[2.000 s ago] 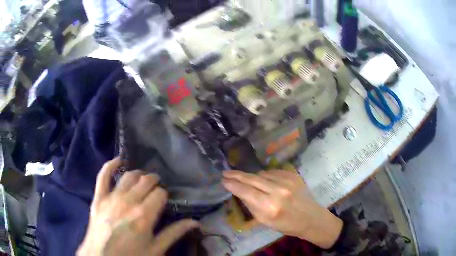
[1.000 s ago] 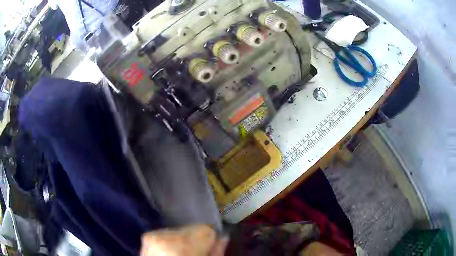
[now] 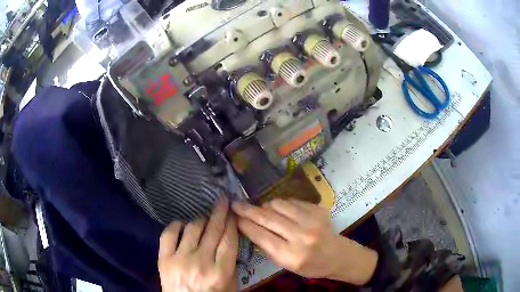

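The overlock machine (image 3: 222, 51) has four cream ribbed dials and a red mark on its left end. A grey finely striped fabric piece (image 3: 171, 177) lies at the machine's left front, its upper part near the presser foot area (image 3: 208, 151). The navy garment (image 3: 68, 165) lies to its left. My left hand (image 3: 199, 251) lies flat on the lower part of the striped fabric, fingers pointing at the machine. My right hand (image 3: 296, 236) has its fingertips at the fabric's right edge, touching my left fingers; whether it pinches the edge is hard to tell.
Blue-handled scissors (image 3: 425, 91) lie on the white table (image 3: 393, 154) at the right, near a white scrap (image 3: 417, 48). A dark spool (image 3: 379, 12) stands behind. A yellow-framed opening (image 3: 320, 185) is at the machine's front corner. A ruler scale runs along the table's front edge.
The fabric was plain grey and pulled toward me; now its striped side shows. Both hands have come together at the fabric near the machine's front. The view has shifted slightly.
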